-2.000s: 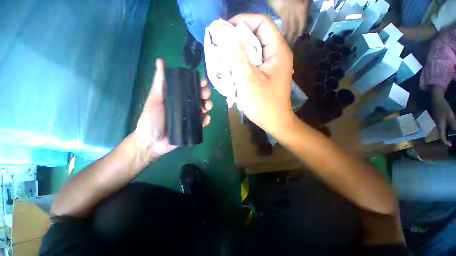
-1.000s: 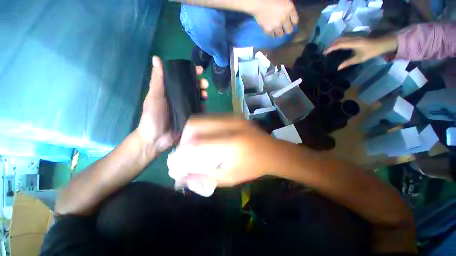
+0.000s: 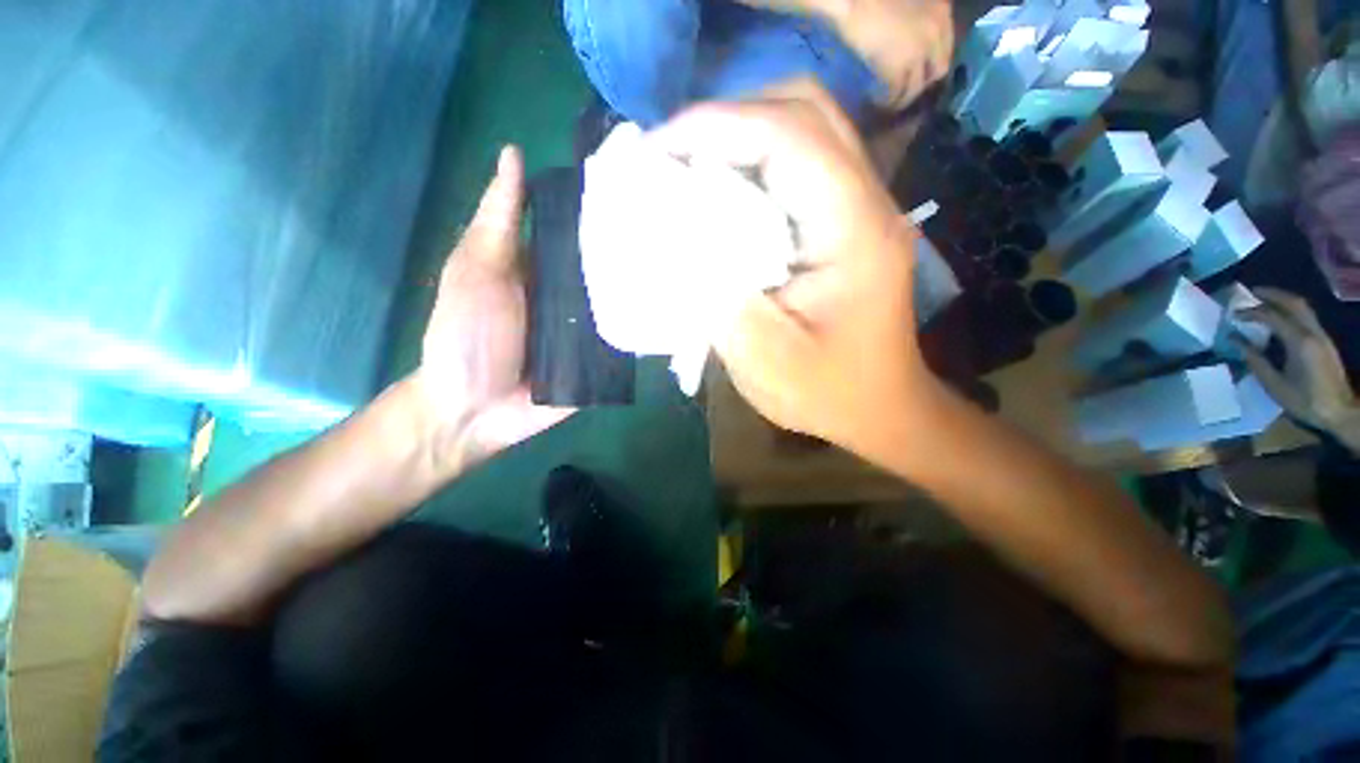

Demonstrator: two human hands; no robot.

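My left hand (image 3: 477, 336) holds a glossy black cylinder (image 3: 567, 336) upright against the palm, thumb pointing up on its left side. The fingers behind the cylinder are mostly hidden. My right hand (image 3: 828, 268) grips a crumpled white wiping cloth (image 3: 656, 246) in front of the cylinder's upper right side. The cloth overlaps the cylinder in view; whether it touches the surface I cannot tell.
Black cylinders (image 3: 1007, 246) cluster on a brown cardboard sheet (image 3: 806, 462) at right, among pale cartons (image 3: 1141, 231) with open flaps. Another person's hand (image 3: 1298, 358) touches a carton. A plastic-wrapped stack (image 3: 209, 209) stands left. A brown carton (image 3: 67, 641) is lower left. Blue-clad knees are ahead.
My right hand with the cloth has moved up from the cylinder's lower end. My left hand and the cylinder have shifted slightly right. The other person's hand has left the black cylinders.
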